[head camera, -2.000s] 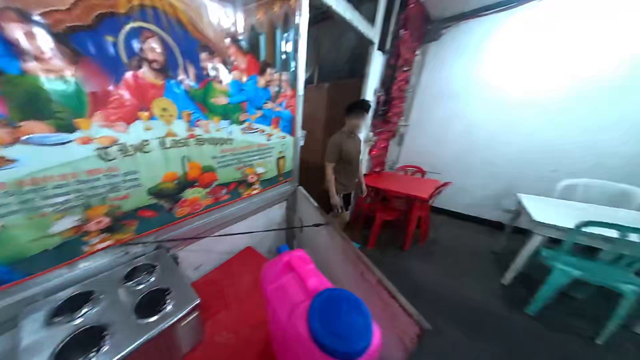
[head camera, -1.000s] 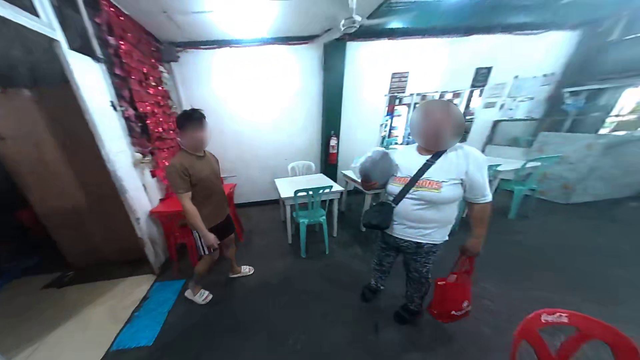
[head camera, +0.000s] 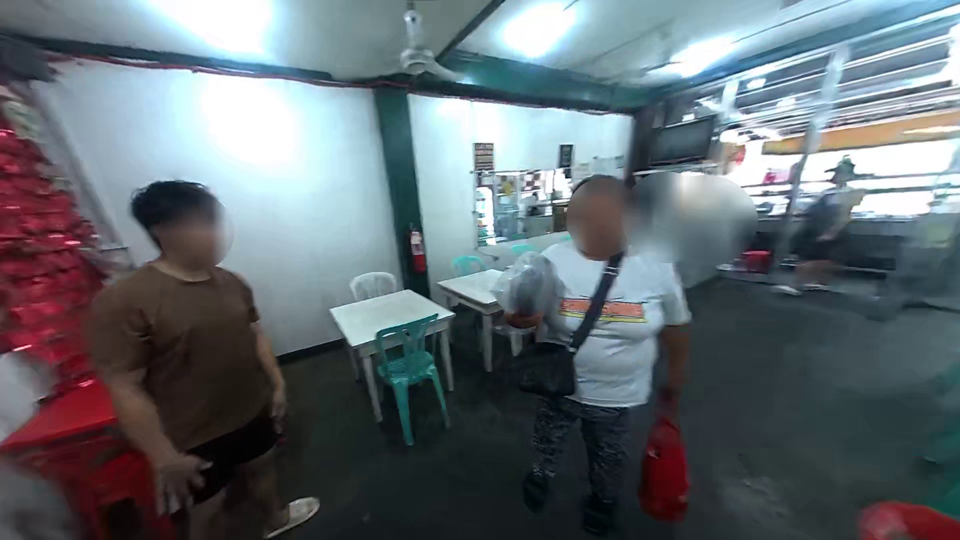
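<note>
Neither my left hand nor my right hand shows in the head view. In front of me, right of centre, stands a person in a white T-shirt with a black shoulder bag. That person's raised hand holds a clear plastic bag with something dark in it; the lowered hand carries a red bag. At the left, closer to me, another person in a brown T-shirt and black shorts faces toward the middle of the room.
A white table with a green plastic chair stands between the two people. Another white table is behind. A red table is at the left edge, a red chair at the lower right. Someone in dark clothes is at the far right.
The view has swung right, away from the picture-covered stall and pink container of two seconds ago. Both people appear larger than one second ago.
</note>
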